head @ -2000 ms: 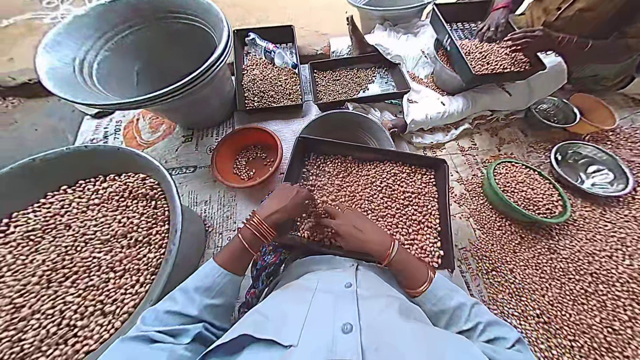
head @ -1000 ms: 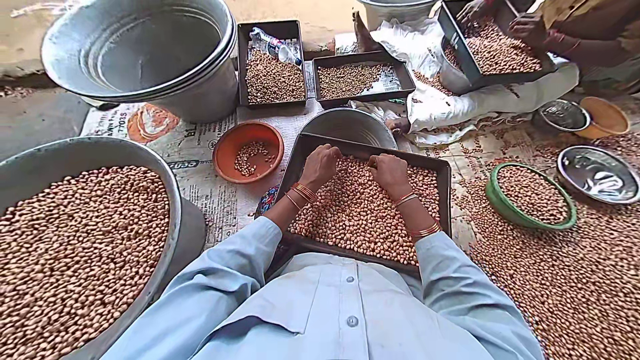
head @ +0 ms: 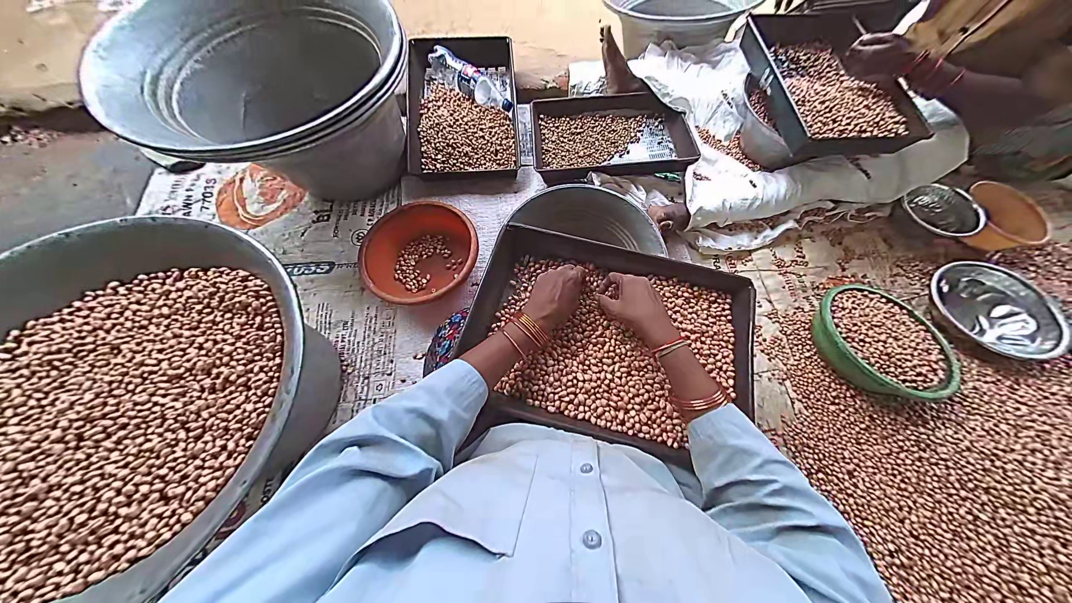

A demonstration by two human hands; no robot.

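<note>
A black rectangular tray [head: 744,335] full of brown nuts [head: 586,385] lies in front of my body. Both hands are over its far half, fingers curled down at the nuts. My left hand [head: 554,297] is left of the middle, its fingertips touching the nuts. Close beside it on the right, my right hand [head: 632,303] has thumb and forefinger bent towards each other; whether a nut is between them cannot be seen. Under the tray's far edge shows a metal basin [head: 586,209]. An orange bowl [head: 419,251] with some nuts stands left of the tray.
A large metal tub [head: 297,335] of nuts stands at left, stacked metal tubs [head: 251,75] behind it. Two smaller trays [head: 465,167] [head: 620,172] are beyond. At right are a green bowl [head: 955,381], a steel bowl [head: 997,310] and spread nuts [head: 938,502]. A co-worker's hand [head: 879,59] is over another tray.
Both hands have moved from the tray's near left part to its far part since the earliest frame. Over the last second they have come closer together.
</note>
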